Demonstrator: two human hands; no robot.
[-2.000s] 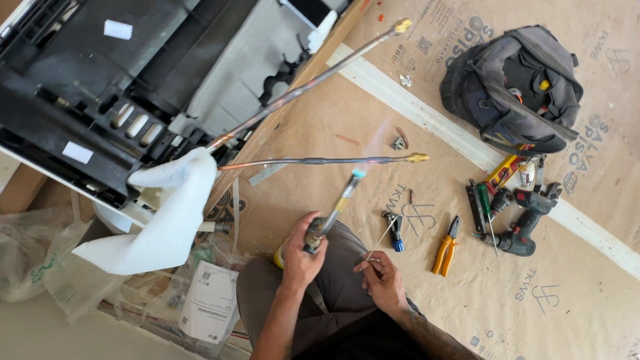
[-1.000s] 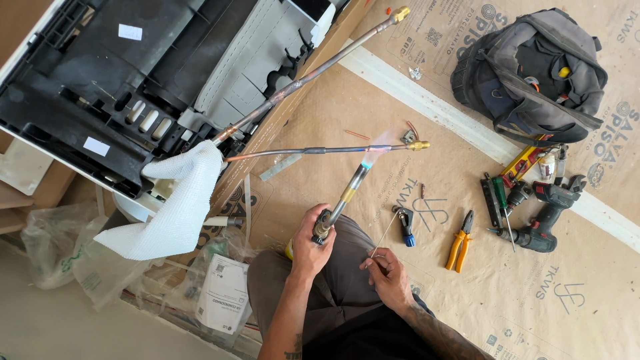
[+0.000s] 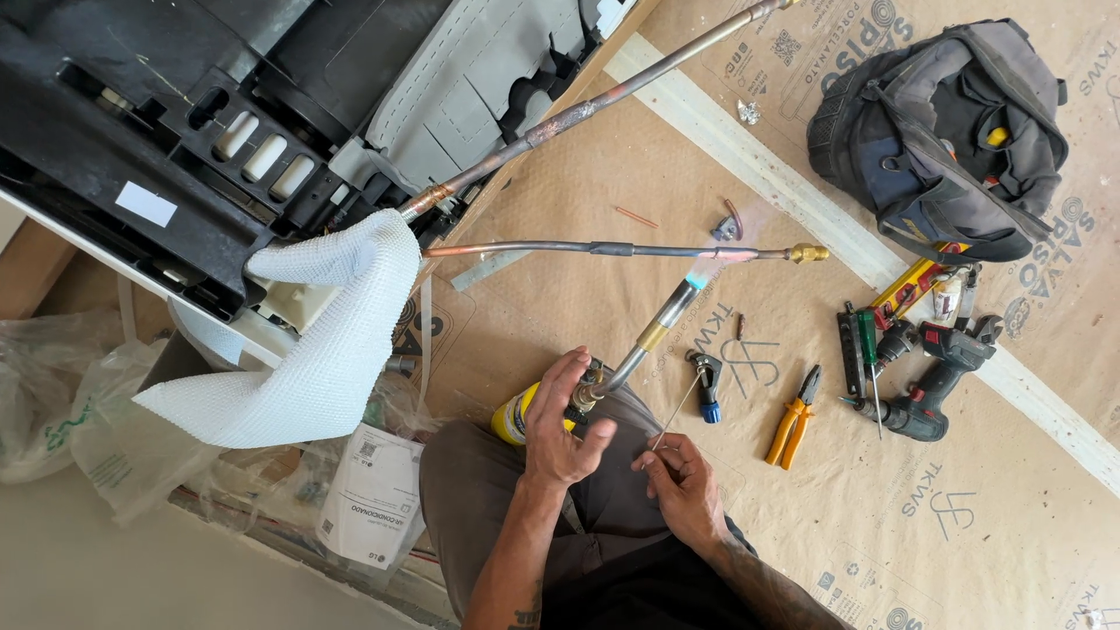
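Note:
My left hand is around the valve end of a lit gas torch on a yellow cylinder, its thumb and fingers spread. The blue flame meets the lower copper pipe just left of its brass flare nut, where the metal glows pinkish. Between the fingertips of my right hand is a thin brazing rod, its tip pointing up, apart from the pipe. A second, thicker copper pipe slants up to the right. White padded cloth drapes by the pipes' left ends.
The opened air conditioner unit fills the upper left. On the papered floor lie a tube cutter, orange-handled pliers, a cordless drill, a green-handled screwdriver and a red-yellow level. A tool bag stands upper right; plastic bags lie lower left.
Two seconds ago the flame was short of the lower pipe; now it plays on it near the brass nut. My left hand's fingers have spread from a closed grip around the torch.

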